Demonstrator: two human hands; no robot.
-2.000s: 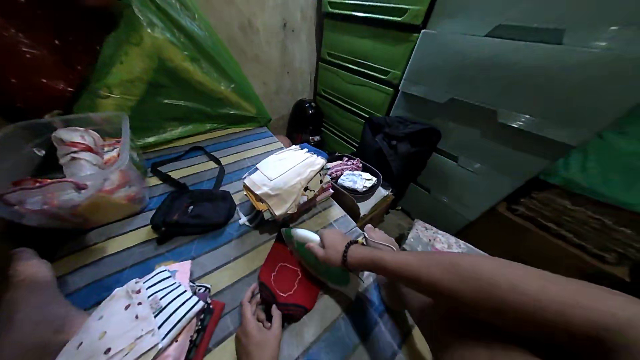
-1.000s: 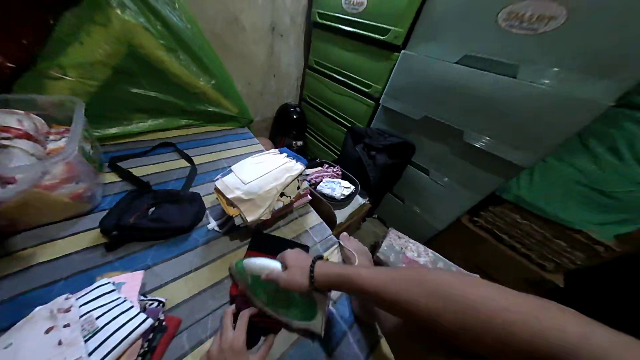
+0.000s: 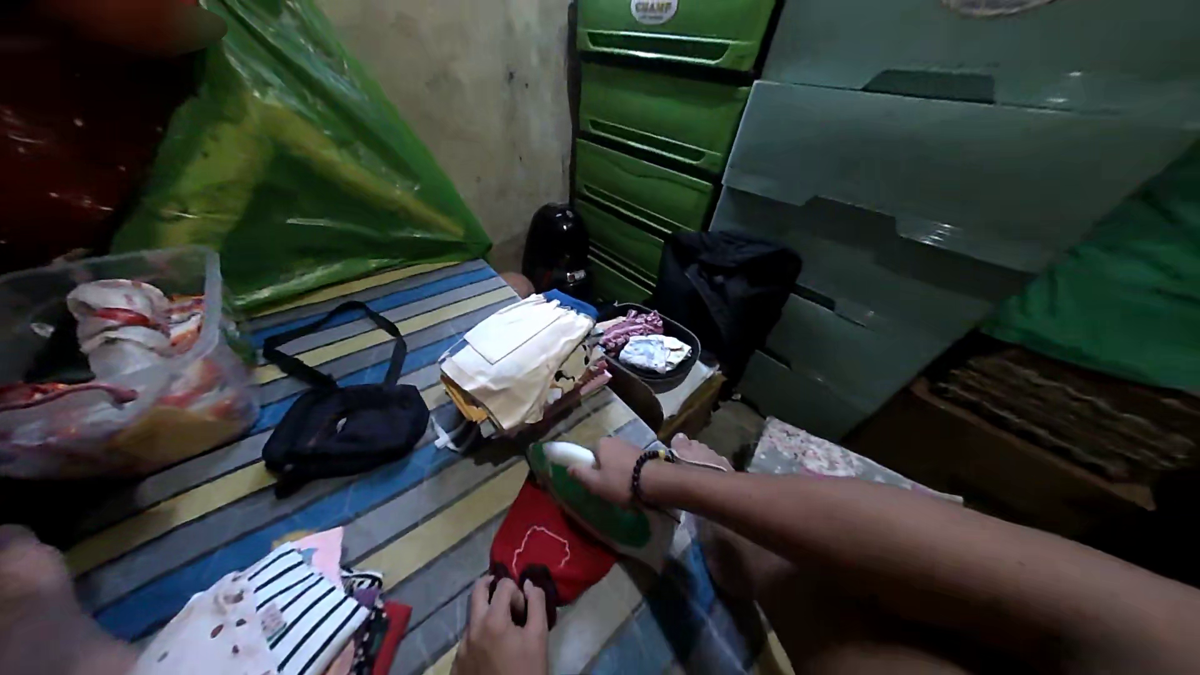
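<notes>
My right hand [image 3: 609, 471], with a dark beaded bracelet at its wrist, grips the white handle of a green clothes iron [image 3: 600, 506]. The iron sits at the upper right edge of a small red cloth garment [image 3: 551, 544] that bears a pale outline drawing. At the garment's lower dark edge, the fingers of my left hand [image 3: 506, 628] press or pinch the fabric; their exact hold is unclear. Beyond the iron stands a stack of folded clothes [image 3: 520, 356], cream cloth on top. Another clothes pile [image 3: 272, 609], striped and spotted, lies to the left.
A black shoulder bag [image 3: 352, 427] lies on the striped mat [image 3: 441, 516]. A clear plastic bin [image 3: 216, 328] with cloth items stands at left. Behind the stack are a dark basin [image 3: 689, 361] with clothes, a black backpack [image 3: 727, 291] and green drawers [image 3: 656, 112]. Someone's bare limb shows at lower left.
The iron has moved off the middle of the red garment to its upper right side, so more of the red cloth shows than one second ago. My left hand stays at the garment's lower edge.
</notes>
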